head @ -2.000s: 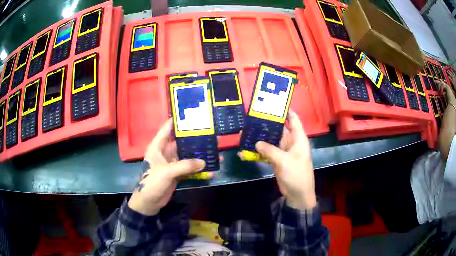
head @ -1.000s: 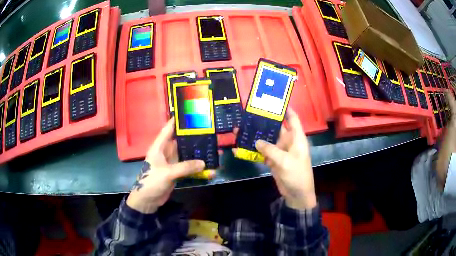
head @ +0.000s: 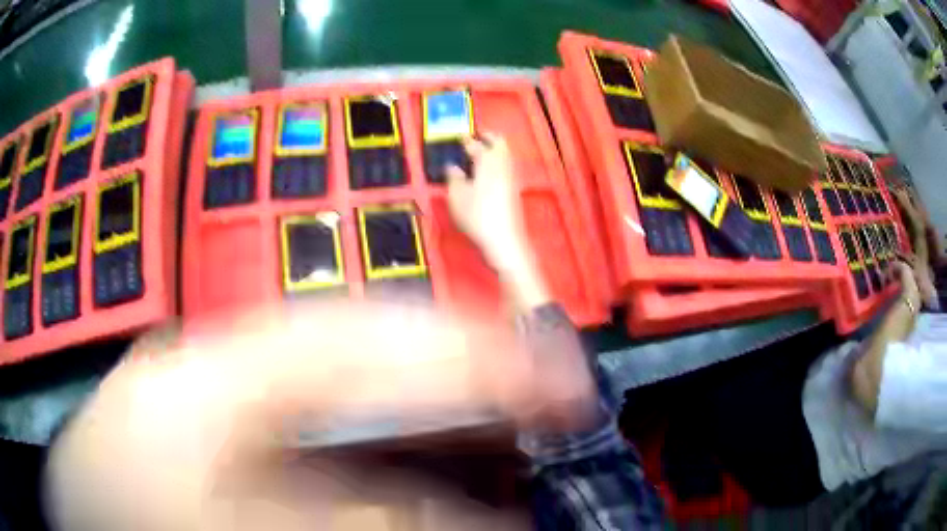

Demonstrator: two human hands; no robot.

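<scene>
The middle red foam tray [head: 235, 241] holds phones in both rows. In its top row, two phones [head: 231, 140] [head: 300, 130] show coloured bands, one [head: 372, 119] is dark and one [head: 449, 114] has a pale blue-white screen. Two dark-screened phones [head: 312, 251] [head: 391, 241] lie in the lower row. My right hand [head: 488, 192] is at the keypad edge of the pale-screened phone, fingers apart; I see no clear grip. A large blurred skin-toned shape [head: 280, 404], apparently my left hand and forearm close to the camera, covers the lower left; its fingers cannot be made out.
A filled red tray [head: 161, 233] lies to the left. Stacked trays [head: 607, 223] lie to the right, with an open cardboard box [head: 732, 119] and a tilted lit phone [head: 698, 189] on them. Another person's arm [head: 883, 342] is at the far right.
Both phones have left my hands' former place, and two more lit phones lie in the top row. My right hand has reached forward; my left is now a large blur. The view has shifted.
</scene>
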